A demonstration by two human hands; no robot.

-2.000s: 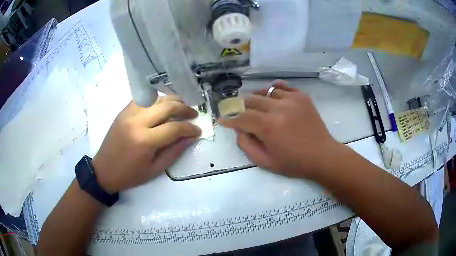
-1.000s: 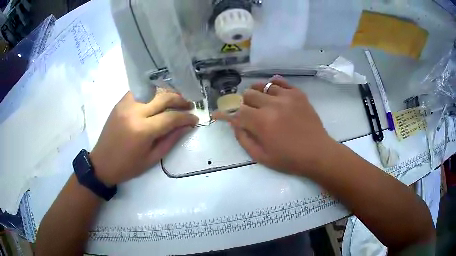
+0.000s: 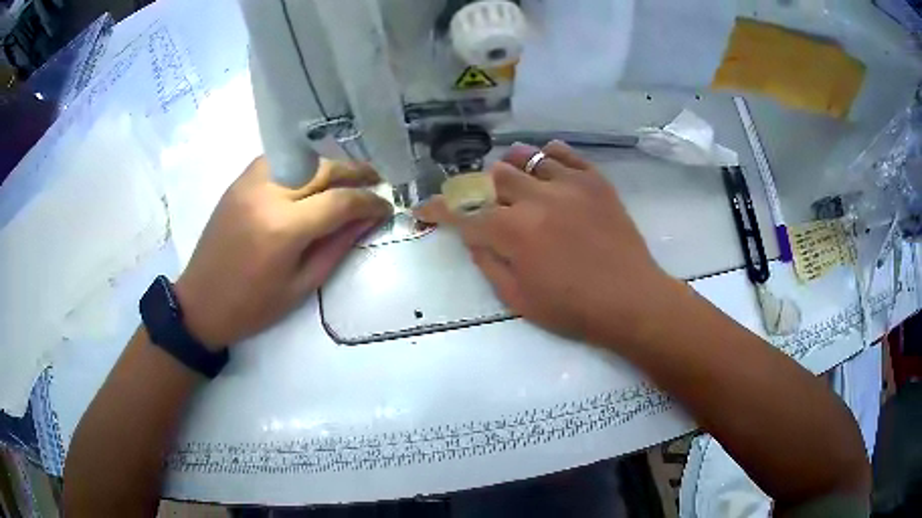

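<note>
A white sewing machine [image 3: 303, 71] stands in front of me, its presser foot [image 3: 402, 194] between my hands. A small cream piece [image 3: 389, 192] lies by the foot, mostly hidden by my left fingers. My left hand [image 3: 278, 253] pinches or presses it from the left. My right hand [image 3: 551, 238] is right of the foot, fingertips close to the needle area, beside a round tan piece [image 3: 469, 192]. Whether the right fingers hold any fabric is not clear. The metal bed plate [image 3: 404, 293] lies under both hands.
Large cream pieces [image 3: 71, 253] lie on printed paper at left. Black snips [image 3: 746, 223], a white pen [image 3: 760, 172] and a yellow note [image 3: 821, 250] lie at right. Printed ruler tape [image 3: 404, 445] runs along the front edge. A crumpled white scrap [image 3: 698, 137] lies behind my right hand.
The whole view has shifted slightly, with the machine higher in the picture. The cream piece shows less beside the foot; both hands remain close to the needle area.
</note>
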